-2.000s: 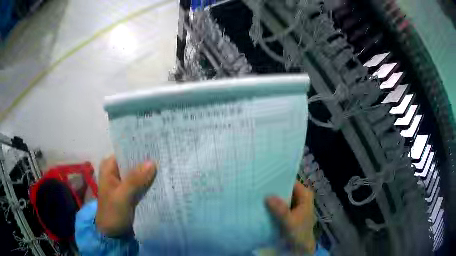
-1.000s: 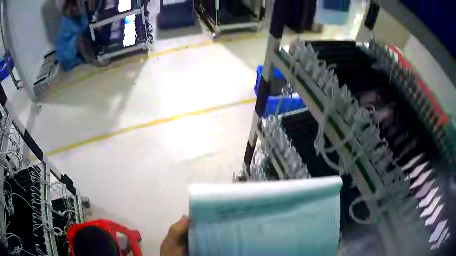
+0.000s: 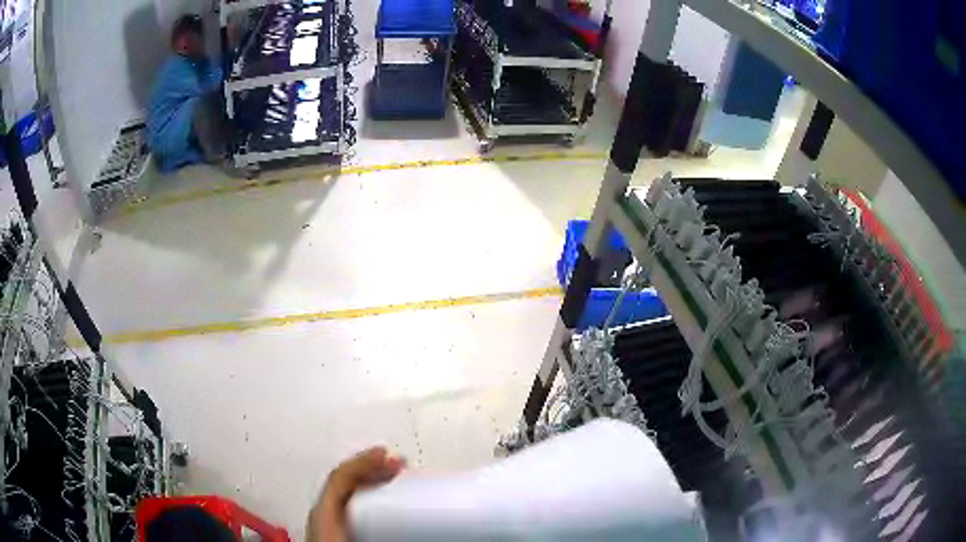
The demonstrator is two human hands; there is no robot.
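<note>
The pad of record sheets [image 3: 530, 492] is at the bottom centre, cut off by the lower edge. Its top curves over and looks blank and blurred. My left hand [image 3: 350, 492] is at the pad's left edge, with fingers bent over it; the thumb is hidden. My right hand is not in view. To the right, a rack shelf holds a long row of dark slabs on edge in a slotted phone holder [image 3: 763, 228], some with pale glowing faces. White charger plugs and cables [image 3: 731, 291] line its front.
A black-and-white rack post [image 3: 625, 143] stands right of centre, with blue bins [image 3: 620, 307] behind it. A red stool [image 3: 201, 508] and a cabled rack [image 3: 64, 423] are at the left. A person in blue [image 3: 182, 101] crouches by a far rack [image 3: 291, 79].
The view has tilted up from the pad to the room. The pad now sits lower, and its printed face no longer shows. My right hand has left the picture.
</note>
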